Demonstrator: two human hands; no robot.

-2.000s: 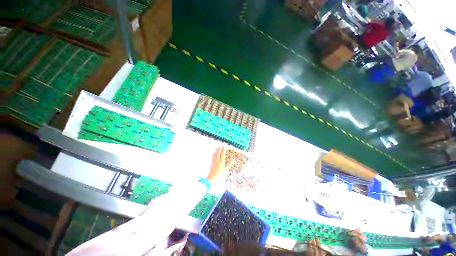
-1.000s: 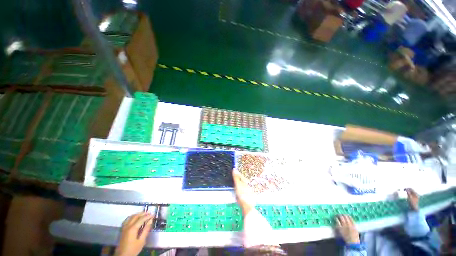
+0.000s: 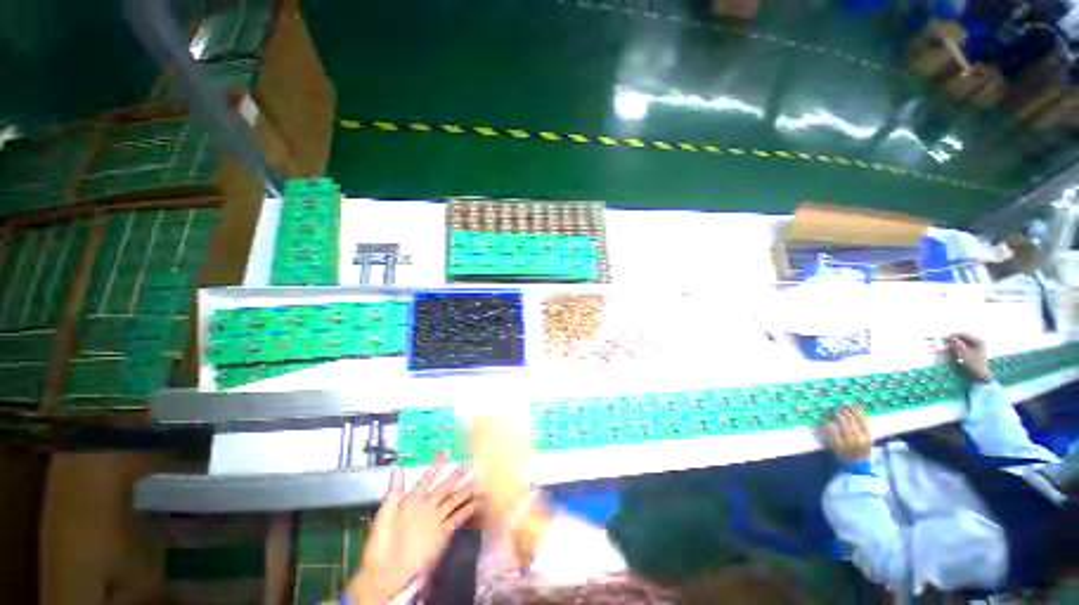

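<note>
The green circuit board row (image 3: 698,411) lies in the rail on the white bench. My left hand (image 3: 417,520) is at the near edge of the row's left end, fingers spread, with nothing visible in it. My right hand (image 3: 499,455) is over the boards just right of it, strongly blurred; whether it holds anything cannot be told. The blue tray of black components (image 3: 467,331) sits beyond the row. A pile of copper-coloured components (image 3: 572,321) lies right of the tray, with smaller pale reddish pieces scattered beside it.
Green boards (image 3: 308,330) lie left of the tray; another stack (image 3: 307,234) stands behind them. A board rests on brown parts (image 3: 523,255) at the back. Another person's hands (image 3: 847,434) are over the row at right. Cartons with boards (image 3: 142,260) stand at left.
The blue tray went from the near side onto the bench behind the rail. My left hand left the copper pile for the row's left end. My right hand moved from the tray to the boards.
</note>
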